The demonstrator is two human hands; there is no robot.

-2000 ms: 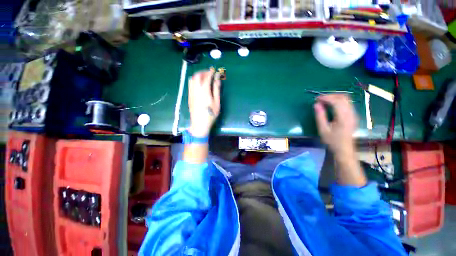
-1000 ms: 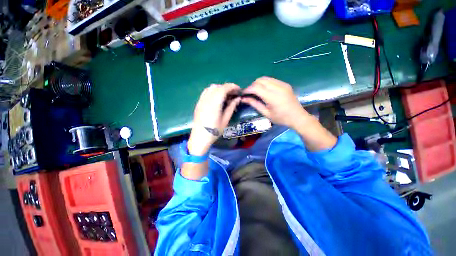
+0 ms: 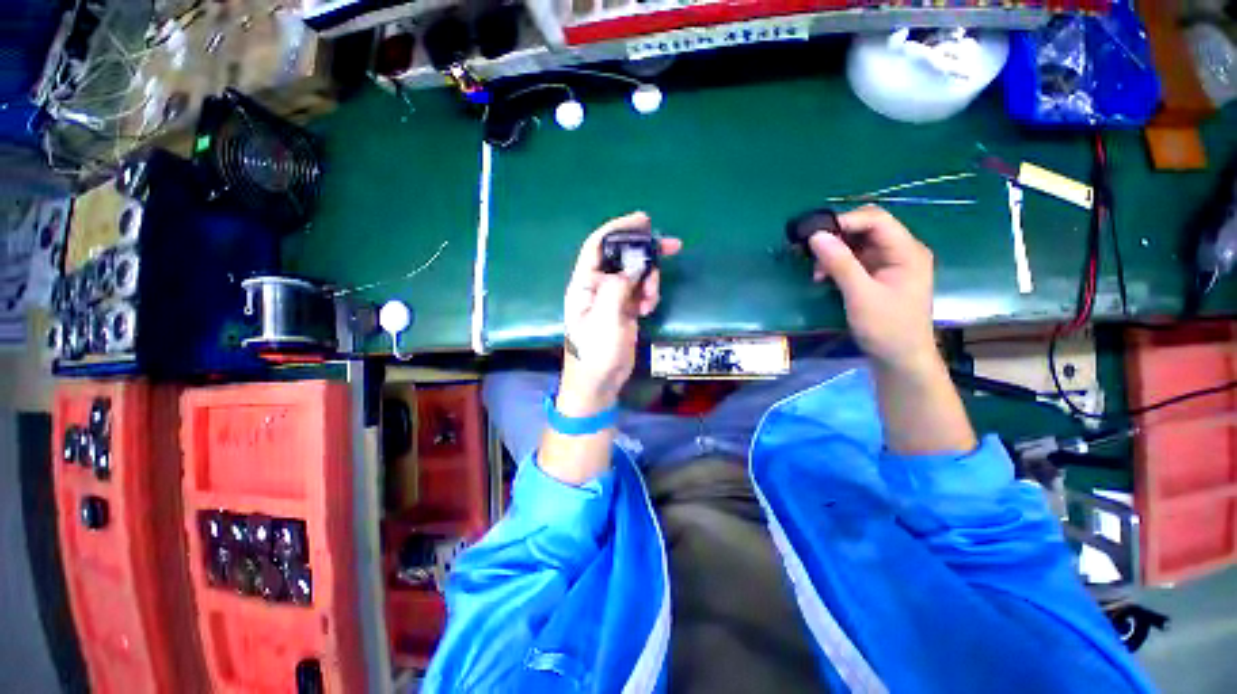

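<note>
My left hand [image 3: 605, 309] holds a small black device housing [image 3: 630, 254] over the green mat, with its shiny, pale inner side facing up. My right hand [image 3: 885, 278] is to the right, apart from the left, and holds a small dark rounded part [image 3: 813, 227] between thumb and fingers. I cannot tell exactly what that part is. Thin tweezers [image 3: 902, 194] lie open on the mat beyond my right hand.
A pale parts strip [image 3: 719, 357] sits at the bench edge. A solder spool [image 3: 284, 313] and red parts tray [image 3: 265, 468] are at left. White strips [image 3: 1020, 239], red and black leads [image 3: 1096, 231] and a white tub [image 3: 927, 68] are at right.
My hands came together over the device at the bench edge, then moved apart. Each now holds a dark part. The round piece that lay on the mat two seconds ago is gone from there.
</note>
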